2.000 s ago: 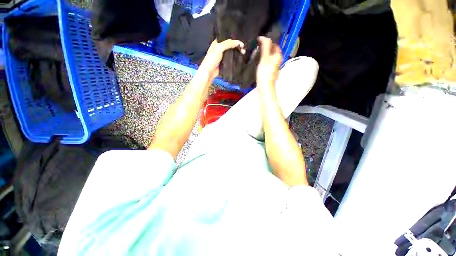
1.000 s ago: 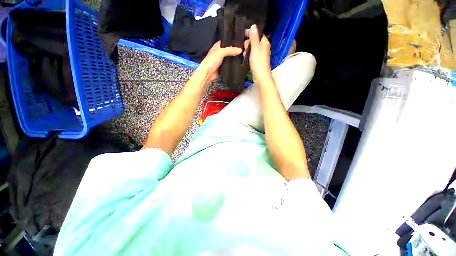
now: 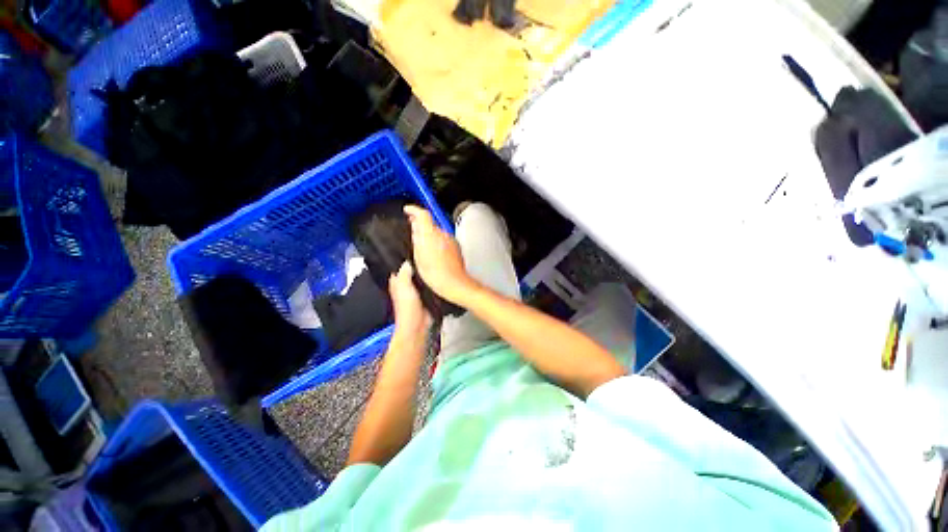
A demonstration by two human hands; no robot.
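A bundle of dark cut cloth [image 3: 383,237] is gripped between both hands over the right side of a blue slatted crate [image 3: 281,215]. My right hand [image 3: 437,255] lies along the bundle's right side. My left hand [image 3: 405,294] holds its lower part, with the fingers partly hidden. Other dark cloth [image 3: 249,338] hangs over the crate's near left edge. A dark piece [image 3: 353,310] and white scraps lie inside the crate.
The white machine table [image 3: 707,208] runs along the right, with the sewing machine head [image 3: 904,187] and yellow-black snips [image 3: 893,335]. Tan cardboard [image 3: 457,62] is at the top. Another blue crate [image 3: 224,447] stands lower left, and one [image 3: 62,239] far left.
The view has turned toward the table, so the crate shows whole and further left in the picture. Both hands still hold the dark bundle, now closer to my knees.
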